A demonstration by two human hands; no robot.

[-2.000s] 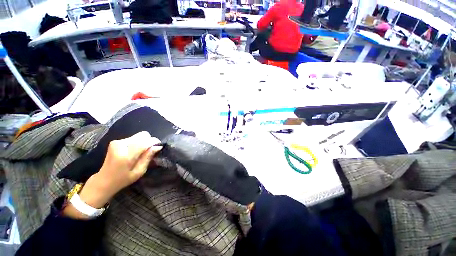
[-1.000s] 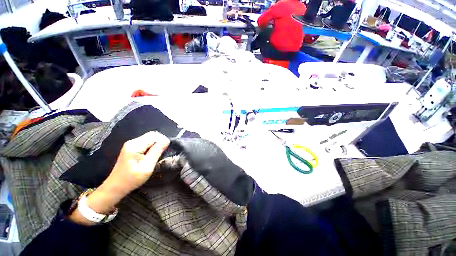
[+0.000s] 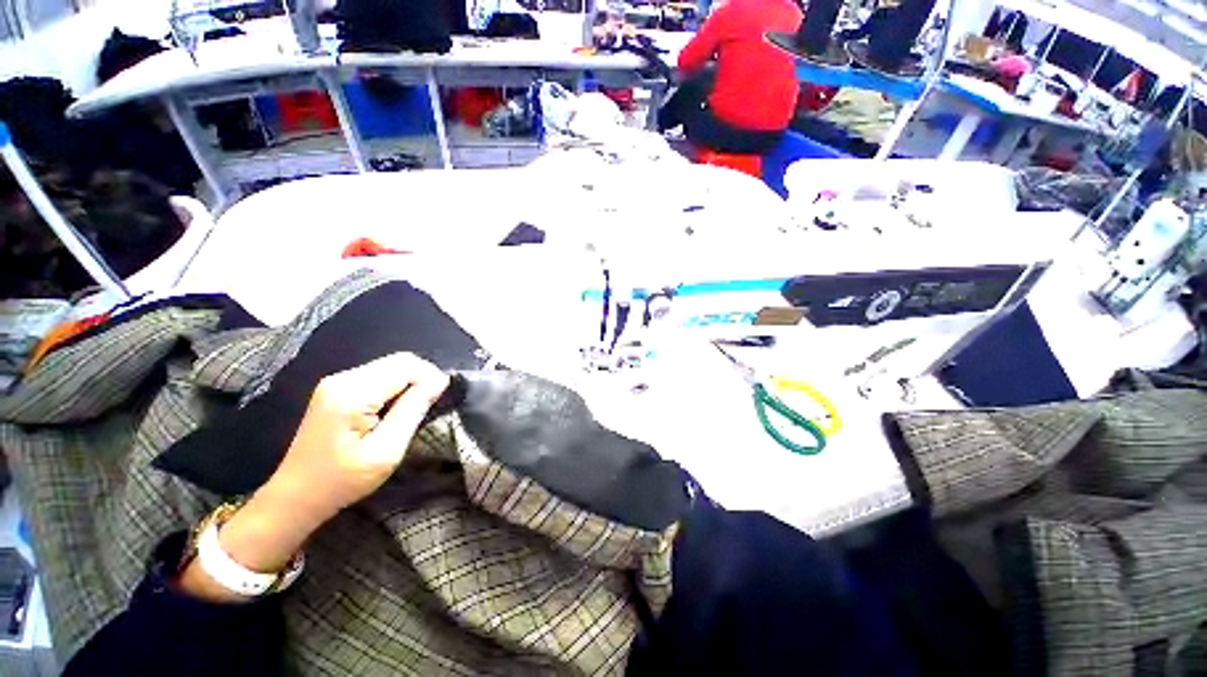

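The checked garment (image 3: 490,569) lies over my lap and the table's front edge, left of the needle area (image 3: 612,347). A black facing panel (image 3: 569,437) runs along its upper edge. My left hand (image 3: 364,430) pinches the edge of the black panel between thumb and fingers, with the checked cloth folded below. My right hand is not visible; only the dark right sleeve (image 3: 781,582) shows, and the cloth's right end meets it. The white sewing machine (image 3: 741,284) stands behind the cloth.
Snips with green and yellow handles (image 3: 792,417) lie under the machine arm. More checked pieces (image 3: 1019,456) hang at the right. A dark cloth piece (image 3: 1010,360) lies beyond the machine. A person in red (image 3: 752,73) sits behind. A red scrap (image 3: 373,247) lies on the white table (image 3: 305,225).
My left hand has moved slightly right along the panel edge since the oldest frame. The checked cloth under the black panel has folded outward and shows more.
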